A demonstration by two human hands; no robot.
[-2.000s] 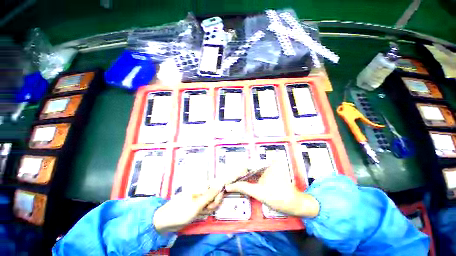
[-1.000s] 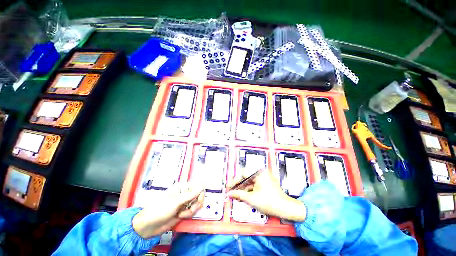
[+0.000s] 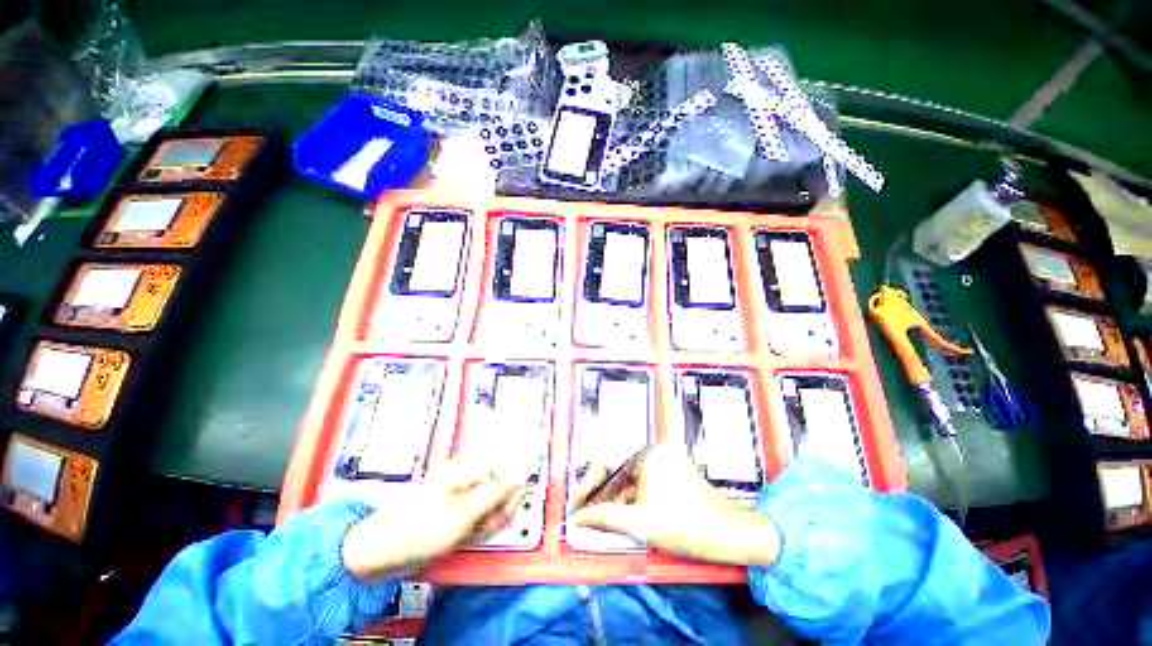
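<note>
White front housings (image 3: 618,284) with black-bordered screen windows lie in two rows in the red tray (image 3: 569,355). My right hand (image 3: 670,505) holds thin dark tweezers (image 3: 615,480) over the lower middle housing, tips pointing down and left. My left hand (image 3: 442,515) is over the front row, at the lower end of the second housing from the left. Its fingers are bent close together; whether they hold something small is too blurred to tell.
Behind the tray lie a sample unit (image 3: 580,126), bagged sheets of black discs (image 3: 509,141) and perforated white strips (image 3: 809,117). A blue parts bin (image 3: 361,145) is at back left. An air blow gun (image 3: 912,334), scissors (image 3: 1004,396) and a bottle (image 3: 963,225) are at right. Orange housings (image 3: 118,295) flank both sides.
My hands were close together over the lower middle housing two seconds ago; my left hand has moved left and they are now apart. The tweezers stay in my right hand. The camera view has shifted.
</note>
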